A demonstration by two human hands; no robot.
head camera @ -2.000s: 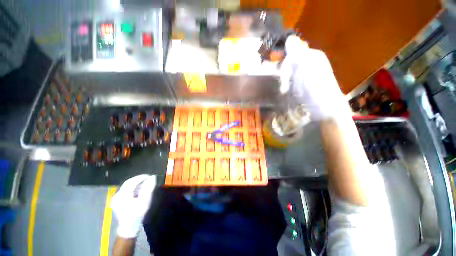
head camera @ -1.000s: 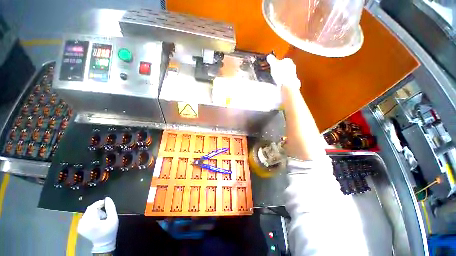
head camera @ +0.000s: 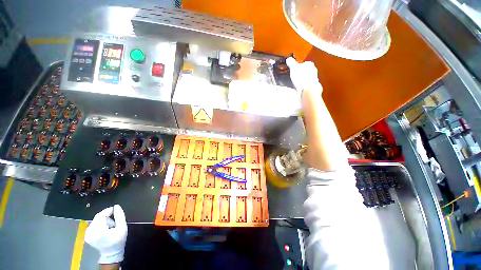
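Note:
My right hand (head camera: 306, 76), in a white glove, reaches to the right end of the solder machine (head camera: 237, 113) and holds a dark coil with copper windings (head camera: 282, 68) over its top. My left hand (head camera: 108, 234), also gloved, is curled at the front edge of the dark mat (head camera: 132, 198); a small greyish spot shows between its fingers, too unclear to name. Several copper-and-black coils (head camera: 138, 166) stand in rows on the mat. Blue-handled cutters (head camera: 228, 170) lie open on the orange slotted board (head camera: 211, 182).
A tray full of coils (head camera: 10, 163) is at the left. A bottle with an amber lower part (head camera: 279, 171) stands right of the board. A red bin of coils (head camera: 398, 153) and a steel tray with black parts (head camera: 416, 216) are at the right. A clear hood (head camera: 343, 26) hangs above.
The blurred view has steadied and now shows more of the machine and hood. My right hand still holds the coil at the machine's right end. My left hand remains curled near the mat.

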